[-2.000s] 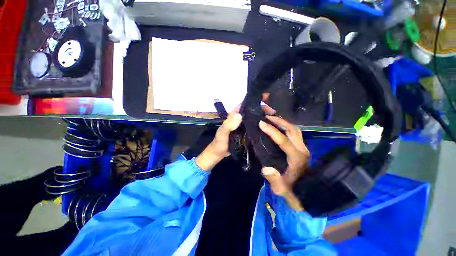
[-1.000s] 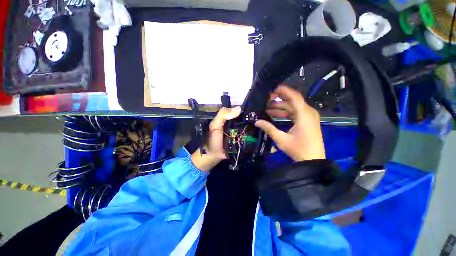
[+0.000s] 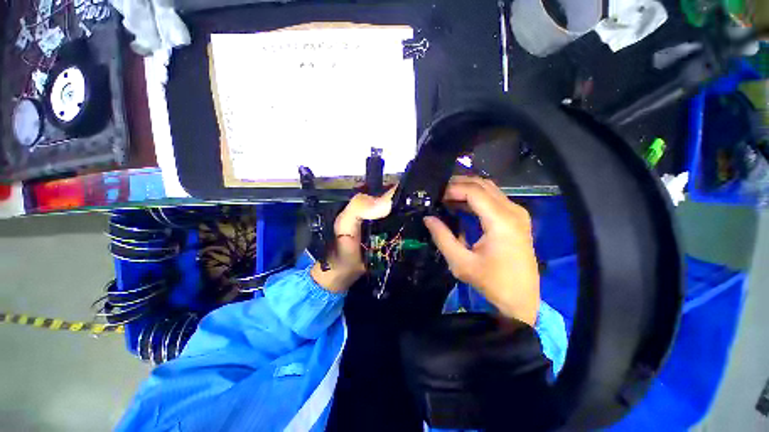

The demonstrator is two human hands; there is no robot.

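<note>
A large black headset (image 3: 628, 245) arches over the bench edge and my lap, with one ear cup (image 3: 481, 363) hanging at the lower middle. Its other ear cup is open, showing a green circuit board (image 3: 411, 244) and thin red and white wires (image 3: 388, 251). My left hand (image 3: 347, 240) holds the open cup from the left. A black boom microphone or stalk (image 3: 312, 211) shows beside it. My right hand (image 3: 497, 245) has thumb and fingers on the headband's end beside the open cup; some fingertips are hidden behind it.
A paper sheet on a clipboard (image 3: 316, 110) lies on the black mat. A black parts tray (image 3: 110, 139) is at the upper left and a tape roll (image 3: 552, 25) at the upper right. Blue bins with coiled headbands (image 3: 139, 245) stand below the bench, with another blue bin (image 3: 708, 295) at the right.
Since the earliest frame, the ear cup has come into view opened, with board and wires showing. The headband has swung lower and closer. My right hand has shifted onto the headband's end.
</note>
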